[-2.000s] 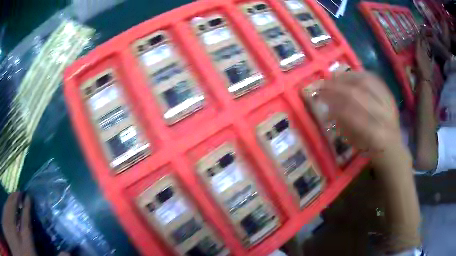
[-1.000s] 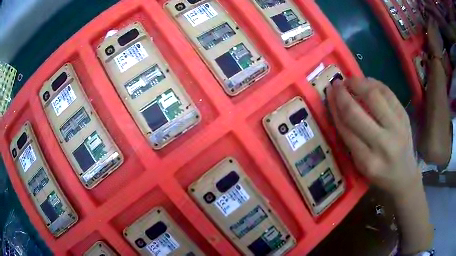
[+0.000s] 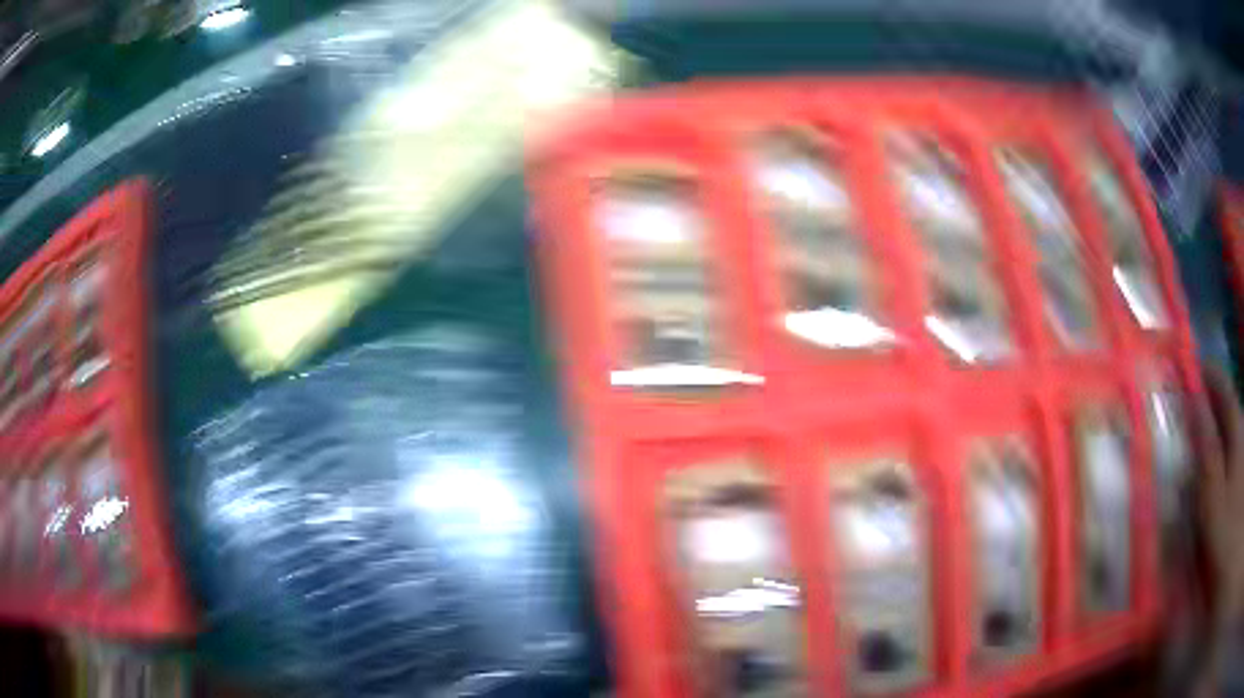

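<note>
A red tray (image 3: 900,396) with two rows of pockets lies at the centre right, strongly blurred. A gold phone housing (image 3: 737,545) lies in the near-left pocket, and similar housings lie in the other pockets. My right hand (image 3: 1218,505) shows only as a blurred, skin-coloured part cut off by the right edge, beside the tray's right end. Its fingers cannot be made out, nor whether it holds anything. My left hand is not in view.
A pale yellow sheet strip (image 3: 423,150) lies behind and left of the tray. Shiny clear plastic film (image 3: 396,505) lies on the dark green mat, left of the tray. Another red tray (image 3: 150,409) stands at the left edge. Blurred crinkled film (image 3: 1160,109) is at the back right.
The view has swung left, so the tray sits further right and the yellow strip, film and left tray show. My right hand has shifted to the picture's edge. Everything is more blurred.
</note>
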